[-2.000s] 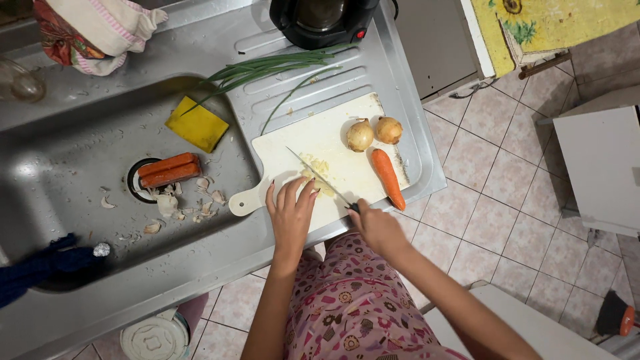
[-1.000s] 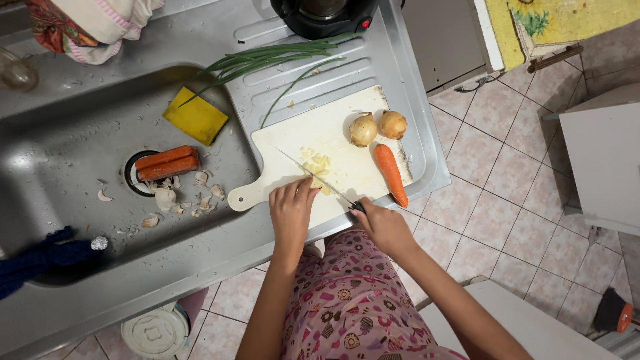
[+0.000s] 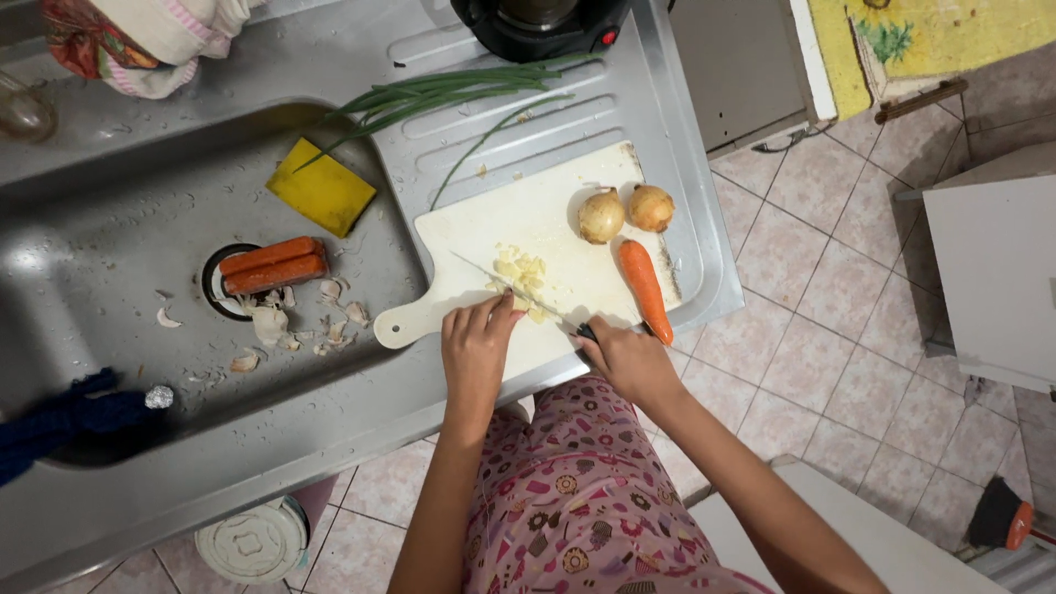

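A white cutting board (image 3: 569, 190) lies on the sink's drainboard, its handle reaching toward the basin. My right hand (image 3: 631, 363) grips the dark handle of a kitchen knife (image 3: 478, 268), whose blade lies across chopped garlic (image 3: 526, 271). My left hand (image 3: 478, 338) is at the board's near edge, thumb and fingertips pinched by the blade; a small piece of garlic seems to be between them, mostly hidden. Two onions (image 3: 601, 216) and a carrot (image 3: 645, 285) rest at the board's right end, the carrot close to my right hand.
The steel basin (image 3: 124, 198) holds a yellow sponge (image 3: 322, 188), a packet of orange-red sausages (image 3: 274, 266), garlic skins (image 3: 269, 323) and a dark blue cloth (image 3: 78, 412). Green onions (image 3: 454, 89) lie behind the board, near a black coffee maker (image 3: 536, 29). A lidded bucket (image 3: 252, 540) stands below the counter.
My left hand's fingers were spread on the board two seconds ago; since then they have drawn together by the blade. My right hand keeps its hold on the knife.
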